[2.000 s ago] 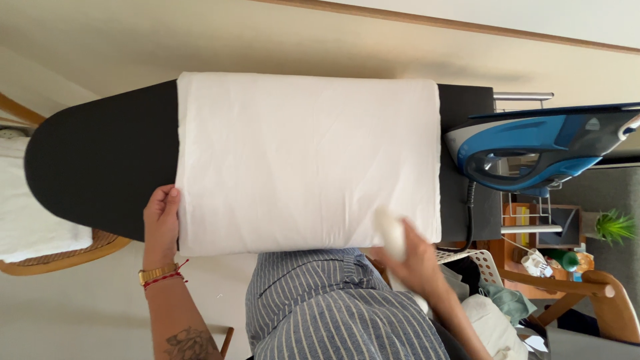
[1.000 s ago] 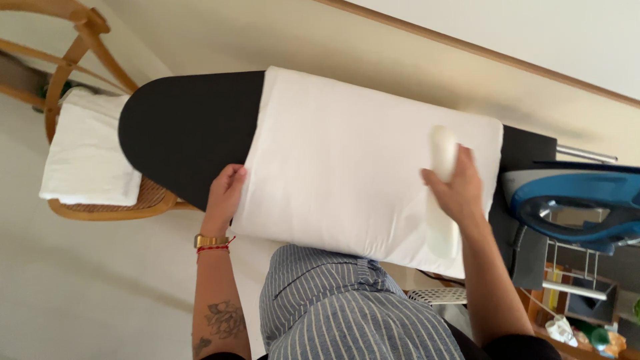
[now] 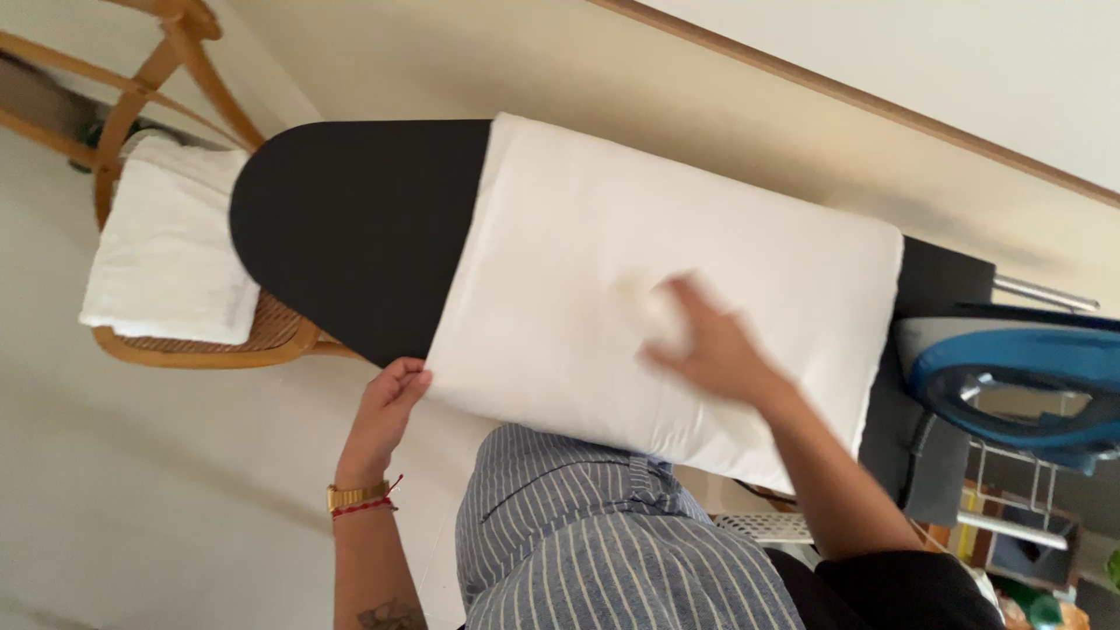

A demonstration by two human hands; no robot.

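White fabric lies flat across a black ironing board, with small creases along its near edge. My left hand pinches the fabric's near left corner at the board's edge. Over the middle of the fabric, my right hand is blurred by motion; it holds a pale white object, possibly a bottle, which blends into the cloth and is hard to make out. A blue steam iron rests at the right end of the board.
Folded white cloths lie on a wooden chair with a woven seat at the left. A wall runs behind the board. At the lower right are a white perforated basket, a wire rack and shelves with assorted items.
My right hand, with the pale object, has moved from the right part of the fabric to its middle since one second ago. My left hand stays at the fabric's left edge. The view has shifted.
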